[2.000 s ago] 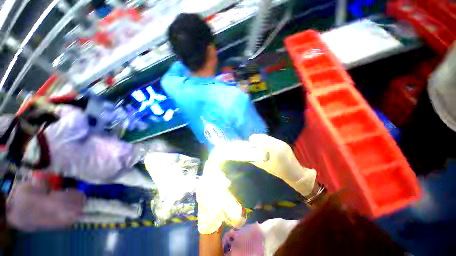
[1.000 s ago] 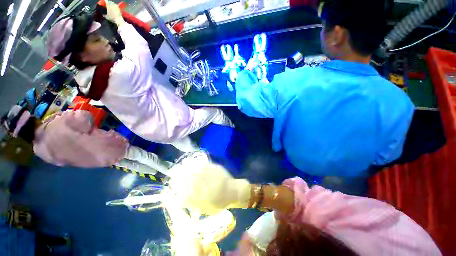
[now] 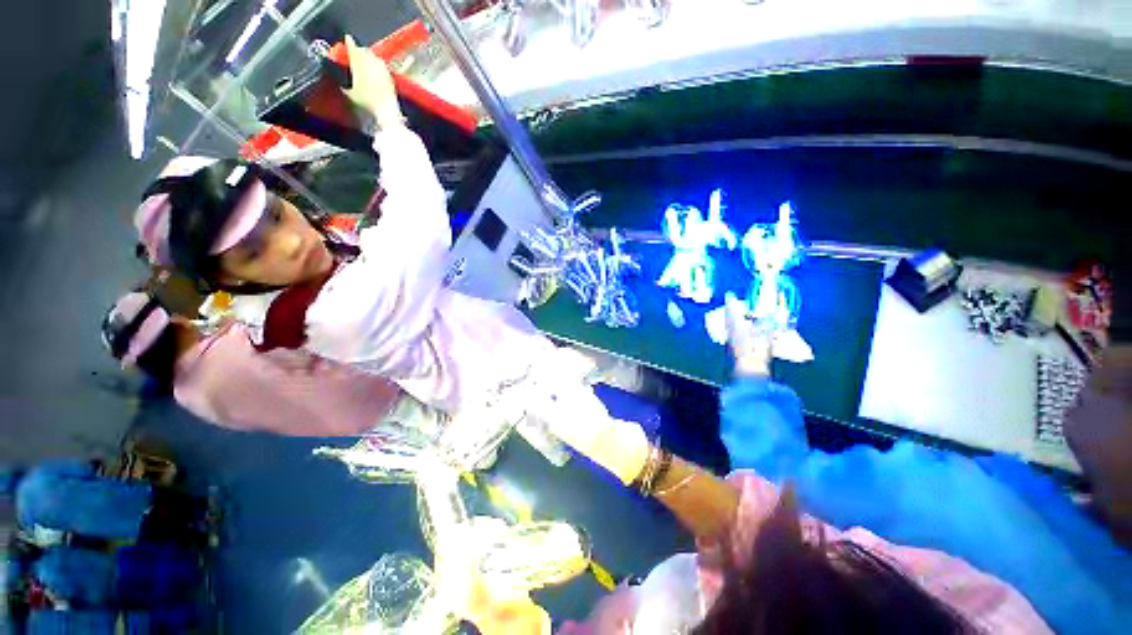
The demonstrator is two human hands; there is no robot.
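Clear plastic lamps [image 3: 391, 461] with looped, rounded limbs hang in a bunch at the lower centre left; more clear limbs [image 3: 385, 589] show at the bottom edge. My right hand [image 3: 583, 419], in a pale glove with bands at the wrist, reaches in from the lower right and holds the upper part of the bunch; its fingertips are washed out by glare. My left hand [image 3: 521, 571], also gloved and very bright, is lower and closed around the lamps; its fingers blend into them.
A green bench [image 3: 834, 329] ahead bears blue-lit lamps [image 3: 772, 267], unlit clear lamps [image 3: 596, 273] and a white board [image 3: 950, 360] with small parts. A person in blue [image 3: 906, 478] reaches over it at right. A person in pale pink [image 3: 397, 298] raises a black-and-red object. Blue stacks [image 3: 87, 509] stand lower left.
The view has swung so the bench and lit lamps show more fully. The orange-red tray stack has left the picture. The blue-sleeved person is now lower right. The lamps stay in my hands.
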